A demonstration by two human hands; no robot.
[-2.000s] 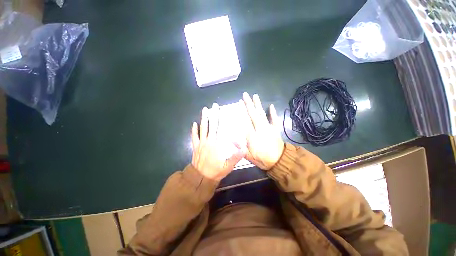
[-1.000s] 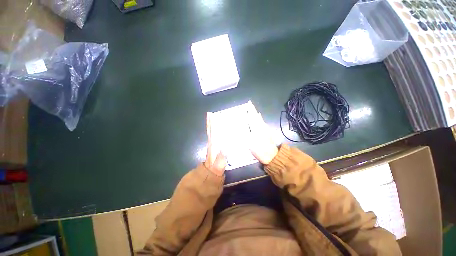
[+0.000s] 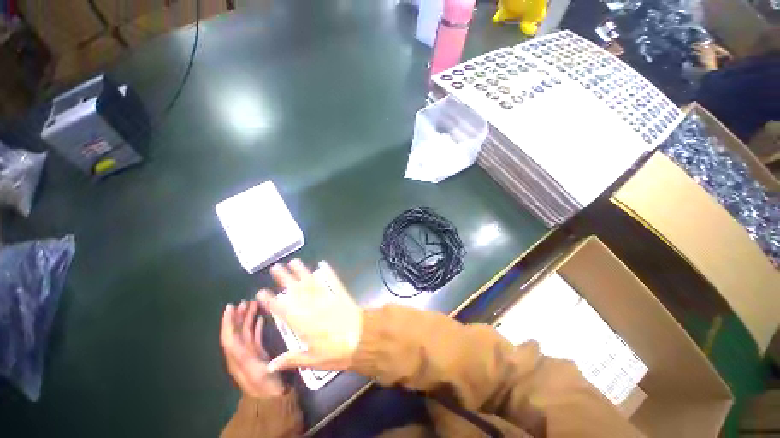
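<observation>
A white cover plate lies near the table's front edge, mostly hidden under my right hand. A thin dark line shows along its edge. My right hand lies flat across it, fingers spread. My left hand is at its left side, fingers bent and a little apart; I cannot tell if it touches the plate. A stack of white covers sits just beyond. A coil of black seals lies to the right of my hands.
A clear bin with pale contents stands beside tall stacked sheets. An open carton with white covers is at the right. A grey device and a bluish plastic bag are at the left. A person's hand shows far right.
The view has swung right and up, so the stack and coil sit further left and lower. My right hand has moved from the plate's right edge to across its top; my left hand stays at its left.
</observation>
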